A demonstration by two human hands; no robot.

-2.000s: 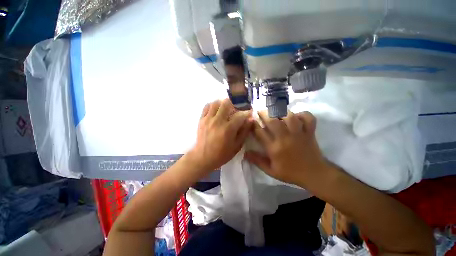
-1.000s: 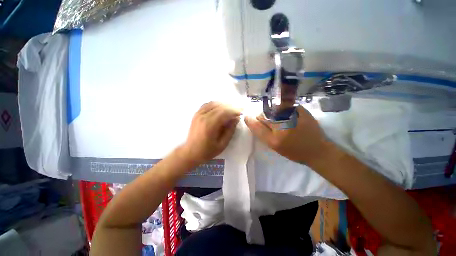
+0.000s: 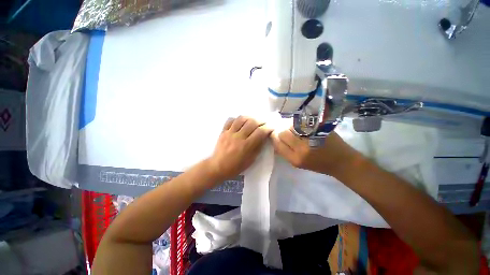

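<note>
The white garment piece point(image 3: 322, 196) lies under and right of my hands on the machine table. A narrow doubled white strip point(image 3: 258, 198) hangs from my fingertips over the table edge to my lap. My left hand point(image 3: 242, 142) pinches the fabric just left of the needle area. My right hand point(image 3: 314, 153) holds the fabric on the right, partly behind the chrome guard point(image 3: 334, 102). Bright glare hides the needle and presser foot.
The sewing machine head point(image 3: 376, 48) fills the upper right. A ruler strip point(image 3: 137, 178) runs along the near table edge. A white heap point(image 3: 53, 113) hangs at the left end. A red basket point(image 3: 180, 244) is below. Dark red snips point(image 3: 477, 185) lie far right.
The view has shifted, so the machine head and chrome guard appear farther right. My hands have closed together at the strip's top, after being slightly apart a second ago.
</note>
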